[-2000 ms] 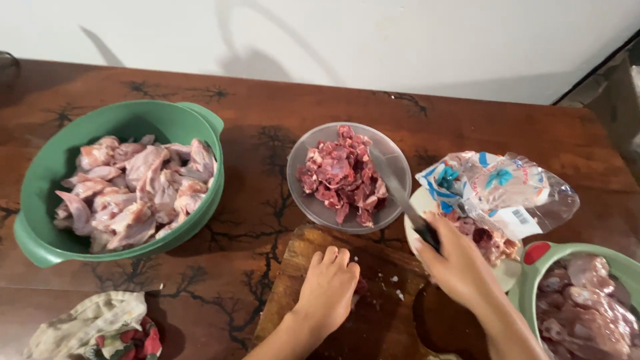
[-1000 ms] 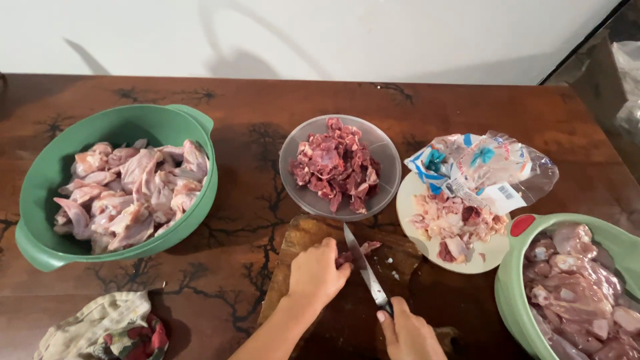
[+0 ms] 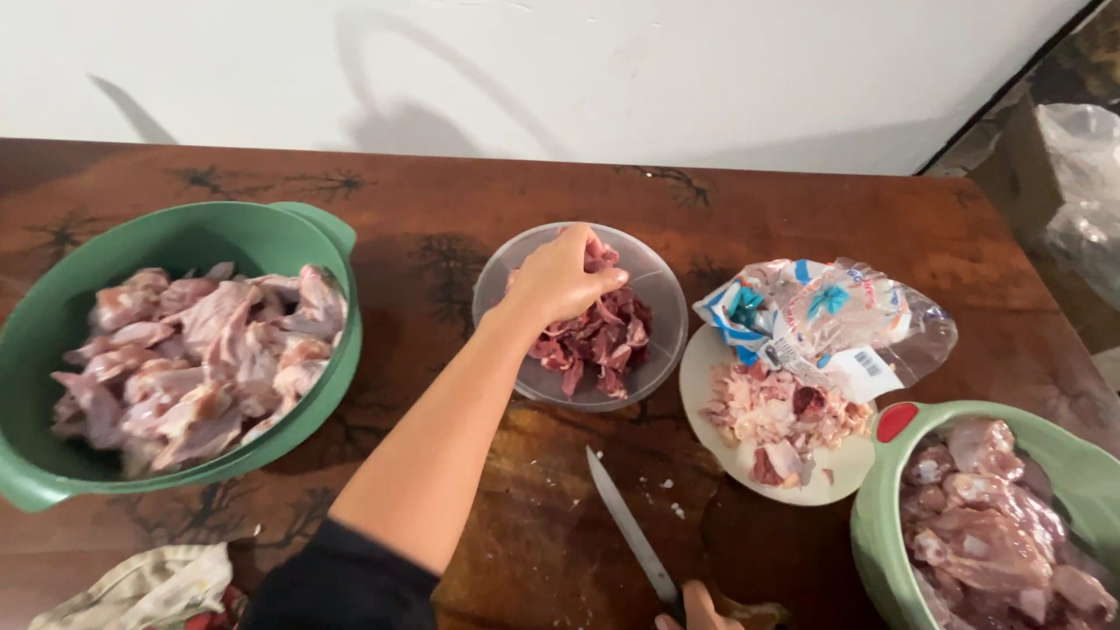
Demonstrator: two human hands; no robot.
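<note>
My left hand (image 3: 564, 278) is over the clear plastic bowl (image 3: 669, 306), touching the pile of cut red meat (image 3: 604, 346) inside; its fingertips are partly hidden, so whether it grips a piece is unclear. At the bottom edge, my right hand (image 3: 704, 610) is closed around the dark handle of a kitchen knife (image 3: 632, 529). The blade lies low over the wooden cutting board (image 3: 516, 490), pointing up and to the left. Small white bits are scattered beside the blade. A pale plate (image 3: 700, 385) right of the board holds fatty trimmings (image 3: 779, 420).
On the left stands a large green bowl (image 3: 354, 350) of raw poultry pieces (image 3: 201, 359). A printed plastic bag (image 3: 831, 315) overlaps the plate. A light green bowl (image 3: 866, 490) of raw meat (image 3: 980, 525) is at the lower right. A crumpled cloth (image 3: 149, 586) lies lower left.
My left hand has gone from the cutting board to the bowl of cut meat. The reddish strip beside the blade one second ago no longer shows on the board. My right hand still holds the knife.
</note>
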